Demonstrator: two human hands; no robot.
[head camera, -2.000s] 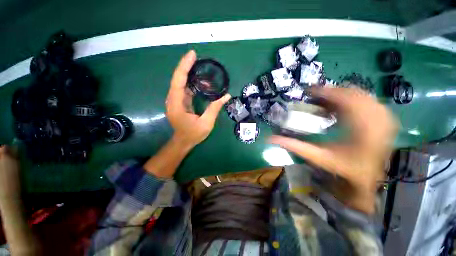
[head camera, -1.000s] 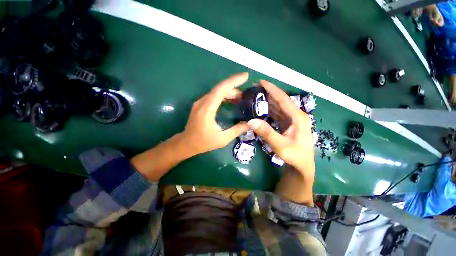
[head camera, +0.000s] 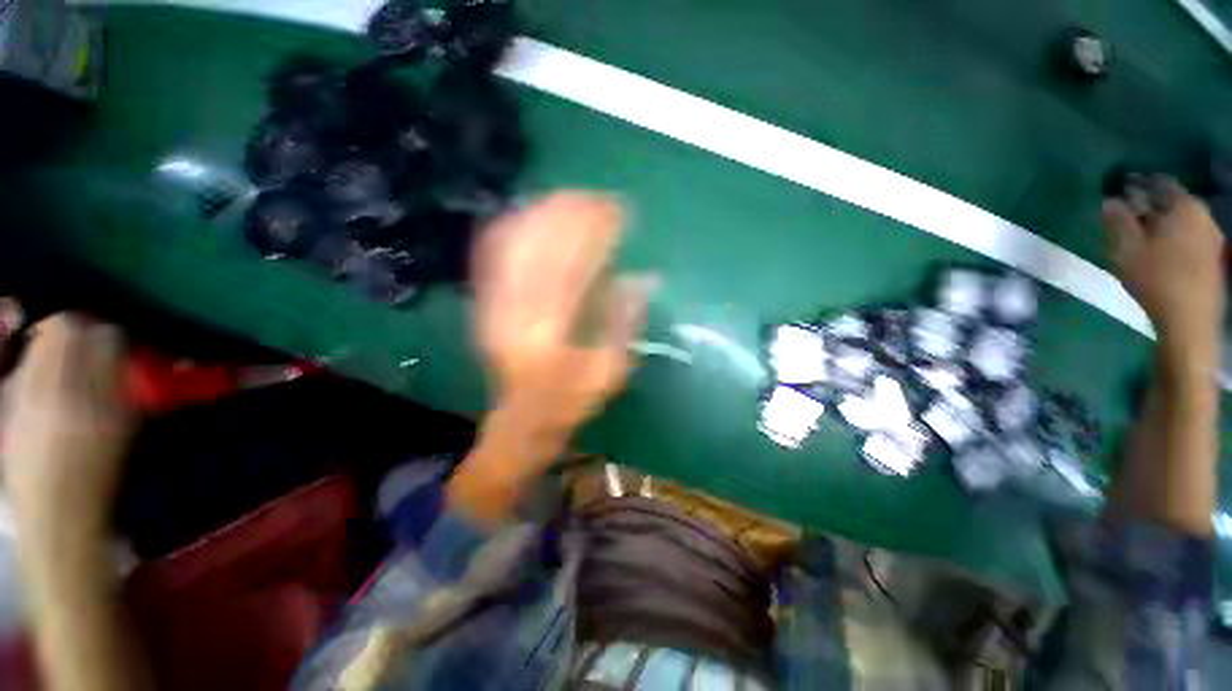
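Observation:
My left hand (head camera: 547, 317) is blurred, just right of the heap of black housings (head camera: 372, 162). Its thumb and fingers are apart and nothing shows in it. My right hand (head camera: 1173, 263) is stretched to the far right, beyond the white strip, with its fingers around a dark round unit (head camera: 1143, 189); contact is partly blurred. The inner modules (head camera: 885, 405), with squarish white tops, lie in a cluster right of the middle. Small black bits (head camera: 1067, 421) are scattered at the cluster's right side.
The white divider strip (head camera: 811, 169) runs diagonally across the green worktop. A single black unit (head camera: 1086, 54) stands beyond it at the upper right. Another person's forearm and hand (head camera: 68, 405) are at the left edge, near red fabric.
My hands have parted from the housing they held together. My left hand is now near the heap; my right hand is out past the strip. The camera view has shifted left.

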